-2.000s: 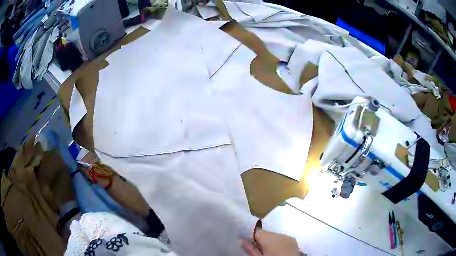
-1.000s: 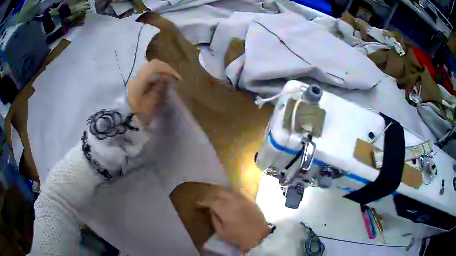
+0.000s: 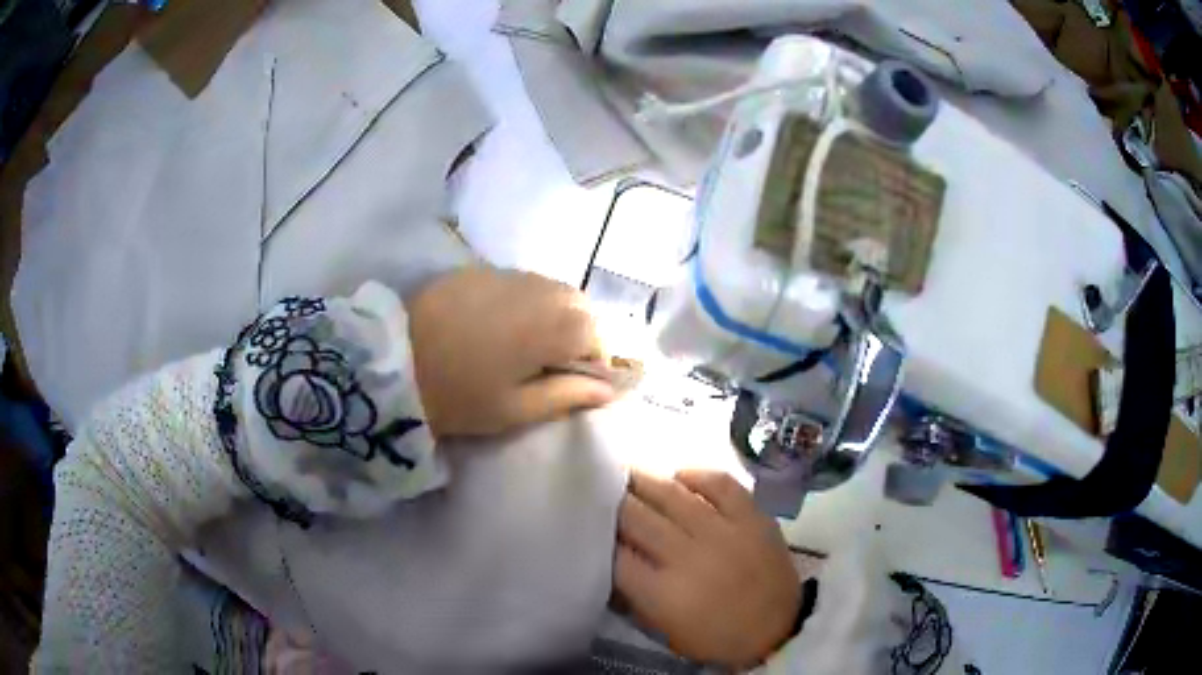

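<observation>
A large pale garment panel (image 3: 461, 567) lies over the left part of the table, with dark seam lines near its upper part. My left hand (image 3: 508, 350) pinches the panel edge between thumb and fingers, just left of the needle area. My right hand (image 3: 705, 560) lies lower, its fingers bent on the panel edge; some fingertips are hidden. The white sewing machine head (image 3: 1002, 251) with a blue stripe stands right of my hands. The needle plate area (image 3: 639, 244) shows under bright light. The needle tip cannot be made out.
A brown cloth pad (image 3: 857, 205) is tied to the head with white cord. A black band (image 3: 1144, 396) wraps the machine arm. Thin pink and yellowish sticks (image 3: 1010, 543) lie right of my right hand. More pale cloth (image 3: 830, 33) is heaped behind the head.
The view is closer to the machine. My left hand has moved down and right to the needle area. My right hand now lies flatter beside the panel edge. The brown face is mostly out of sight.
</observation>
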